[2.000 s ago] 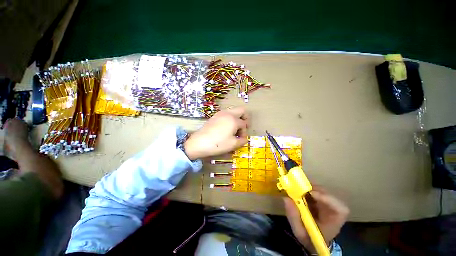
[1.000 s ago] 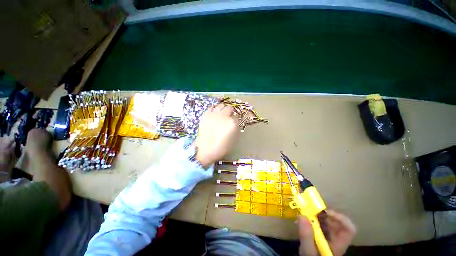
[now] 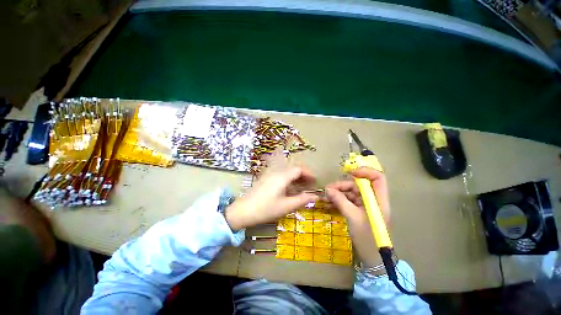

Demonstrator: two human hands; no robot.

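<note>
My left hand (image 3: 267, 195) and my right hand (image 3: 363, 209) meet just above the yellow PCB panel (image 3: 314, 237). A short connector lead (image 3: 317, 191) is between their fingertips, small and partly hidden. My right hand also holds the yellow soldering iron (image 3: 373, 206), its dark tip pointing up and away from the panel. Leads with white plugs stick out from the panel's left edge; my left hand hides the upper ones. Loose connector leads (image 3: 280, 138) lie in a pile behind my hands, at the mouth of the bag of connector leads (image 3: 215, 138).
Panels with leads attached (image 3: 77, 151) are stacked at far left, beside blank panels (image 3: 144, 138) partly under plastic. A black holder with a yellow piece (image 3: 441, 151) and a black fan (image 3: 518, 218) stand right. The green belt (image 3: 307, 67) runs behind. A person's arm is at left.
My left hand has come back from the lead pile to the panel. My right hand has moved inward to meet it, and the iron has turned more upright, its tip off the panel.
</note>
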